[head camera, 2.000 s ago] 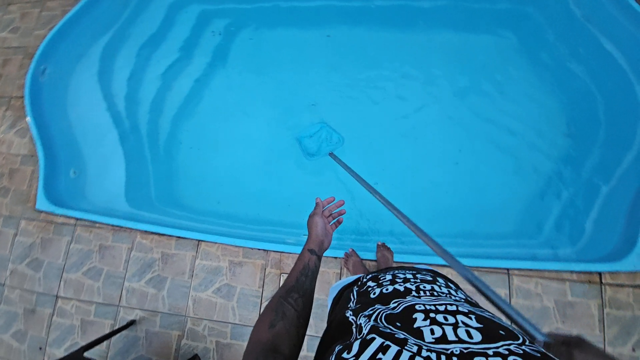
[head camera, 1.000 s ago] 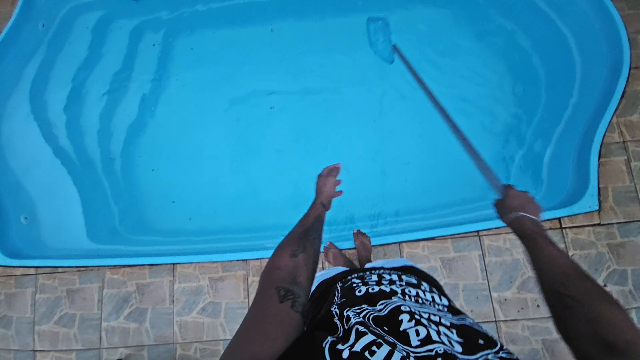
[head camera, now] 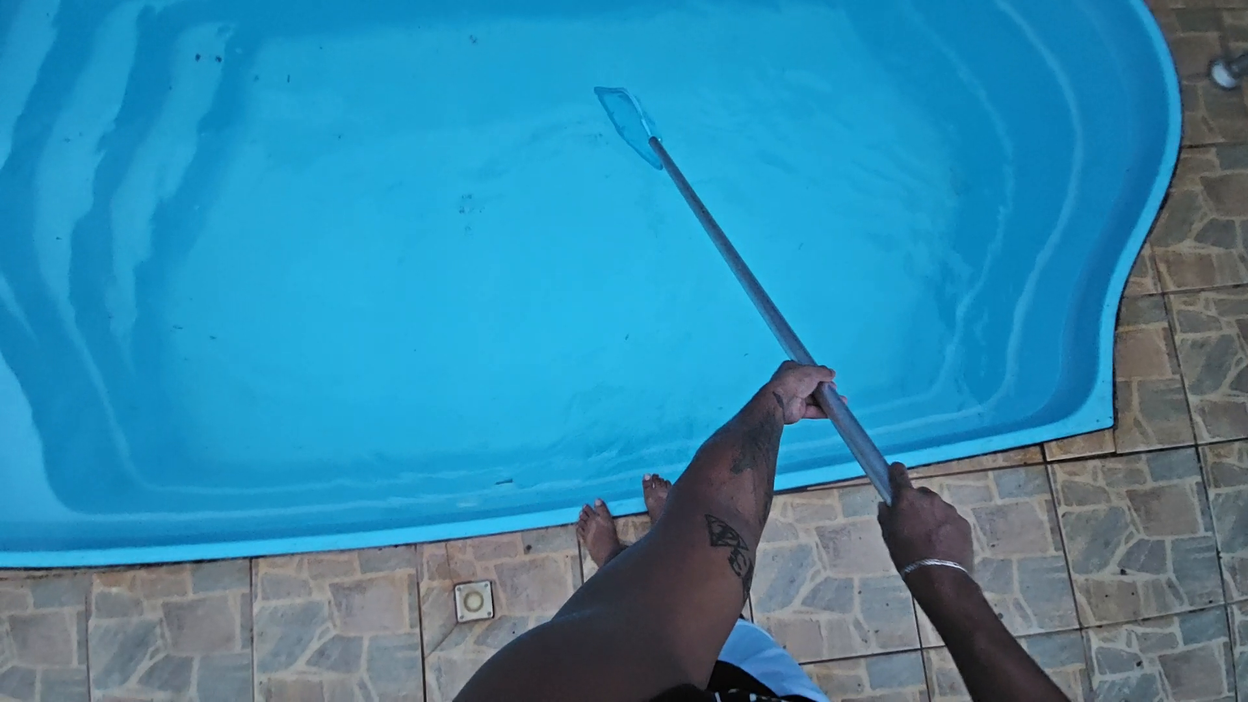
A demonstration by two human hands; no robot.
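Observation:
My left hand [head camera: 805,392] grips the grey metal pole [head camera: 746,278] partway down its length. Nearer to my body, my right hand [head camera: 924,526], with a bracelet at the wrist, is closed around the pole's lower part. From there the pole slants up and left over the pool. At its far end is a flat pool skimmer net [head camera: 629,125] with a blue mesh; whether it lies under the surface or on it I cannot tell. Small dark specks show in the blue swimming pool [head camera: 390,292].
My bare feet [head camera: 599,531] stand at the pool's light blue rim [head camera: 322,542]. Stone-patterned tiles [head camera: 1121,546] surround the pool. A square drain cover [head camera: 474,601] is set in the floor, and a small metal fitting [head camera: 1228,71] lies at the upper right.
My left hand, free in both earlier frames, now holds the pole. The net has moved left and nearer since one second ago. The view has shifted.

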